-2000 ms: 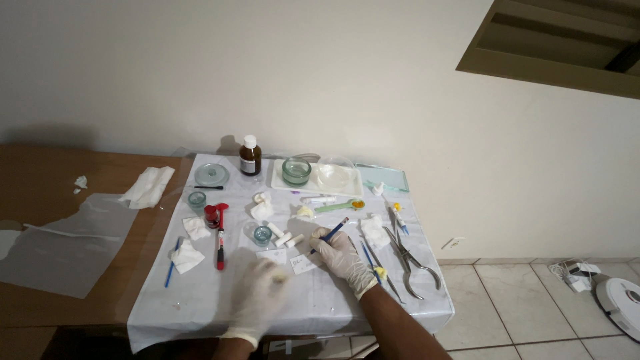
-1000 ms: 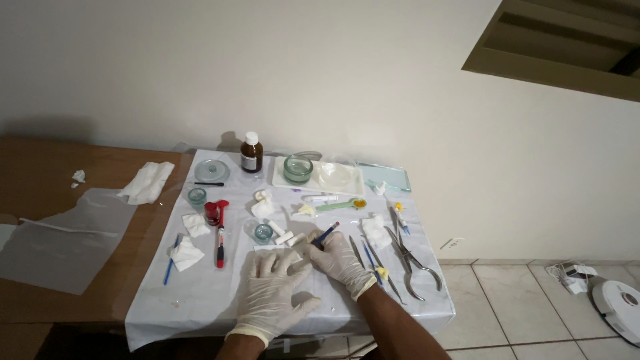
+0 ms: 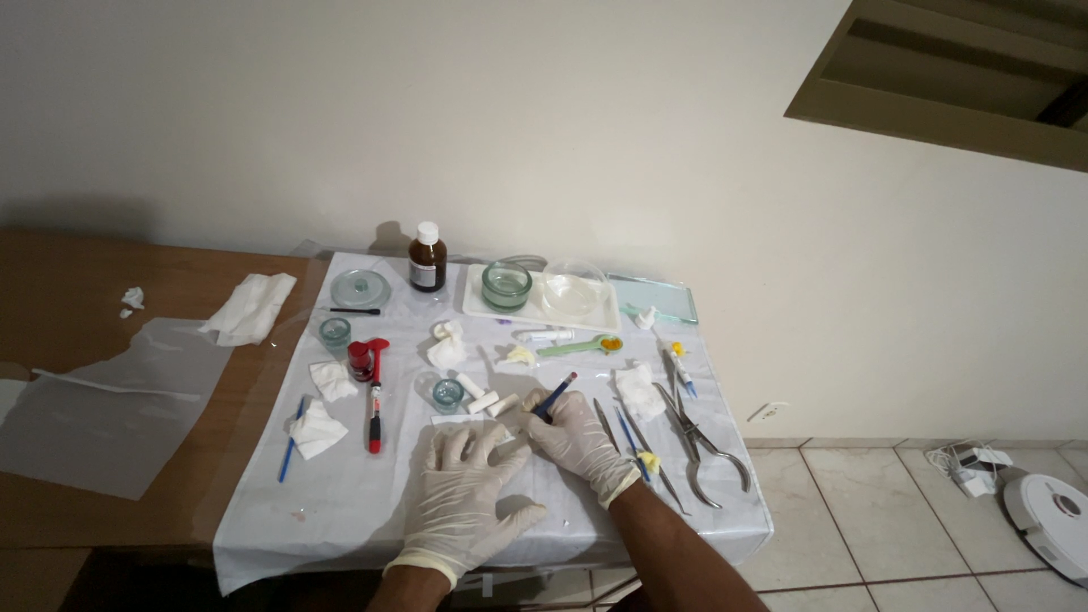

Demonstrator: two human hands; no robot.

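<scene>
My right hand [image 3: 578,438], in a pale latex glove, grips a dark blue pencil-like stick [image 3: 557,396] with a reddish end that points up and away. My gloved left hand [image 3: 473,493] lies spread on the white cloth, its fingertips at a white paper slip [image 3: 459,420] that it partly covers. Just beyond the hands are white cotton rolls [image 3: 483,401] and a small glass dappen dish [image 3: 447,394]. Right of my right hand lie slim metal instruments [image 3: 654,455], a blue-handled applicator [image 3: 631,442] and metal pliers [image 3: 695,438]. The lower tip of the blue stick is hidden.
A red hammer-shaped tool [image 3: 376,395] and red jar [image 3: 360,362] lie left. Behind stand a brown bottle [image 3: 427,262], a white tray [image 3: 544,318] with a green glass bowl [image 3: 507,287], a glass slab [image 3: 659,299] and a green spoon [image 3: 581,346]. A wooden table [image 3: 153,255] adjoins left.
My left hand, blurred two seconds ago, has moved right and now rests spread by the paper slip. My right hand keeps the blue stick, its top now leaning more to the right than one second ago.
</scene>
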